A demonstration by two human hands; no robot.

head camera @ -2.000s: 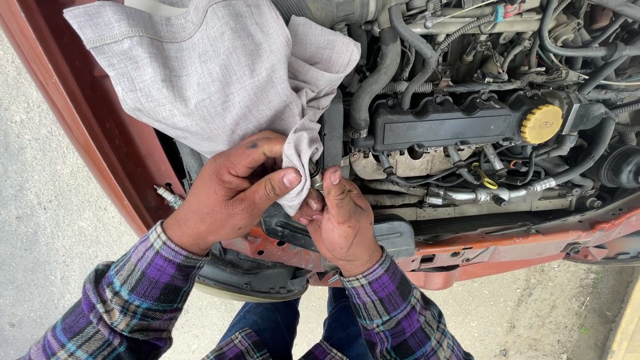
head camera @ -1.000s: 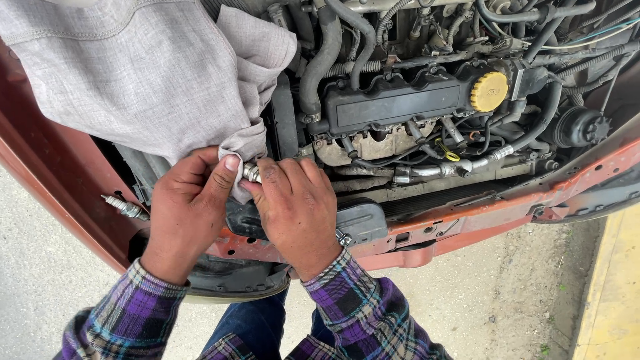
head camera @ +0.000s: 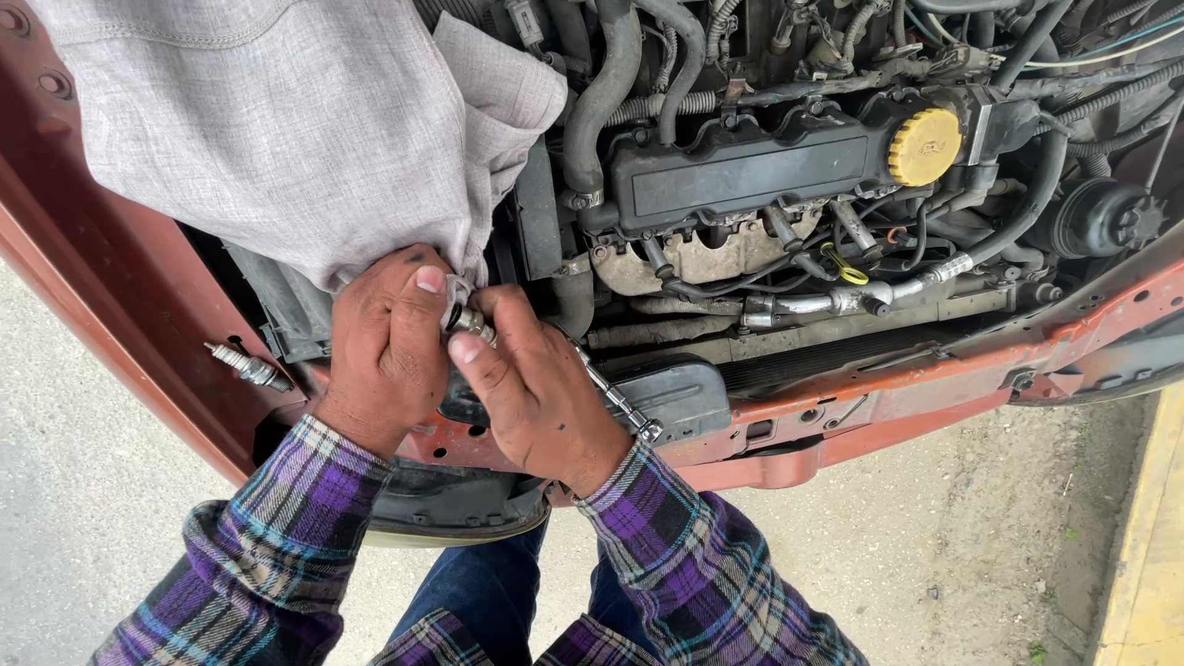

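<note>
My left hand [head camera: 388, 338] grips a bunched corner of a grey cloth [head camera: 277, 120], wrapped at one end of a small metal part [head camera: 474, 324], possibly a spark plug. The thumb and forefinger of my right hand [head camera: 541, 388] pinch the other side of that part, so most of it is hidden. Another spark plug [head camera: 248, 366] lies on the red body frame, left of my left hand. A chrome ratchet or extension bar [head camera: 622, 400] rests on the front crossmember, partly behind my right hand.
Right of the cloth is the black valve cover [head camera: 749, 176] with a yellow oil filler cap [head camera: 925, 148]. Below it run spark plug leads and a yellow dipstick loop [head camera: 844, 265]. A red front crossmember [head camera: 879, 416] crosses in front, and hoses lie above.
The small metal part, largely covered by cloth and fingers two seconds ago, shows between my hands. The chrome tool has come into sight beside my right hand. The view has shifted.
</note>
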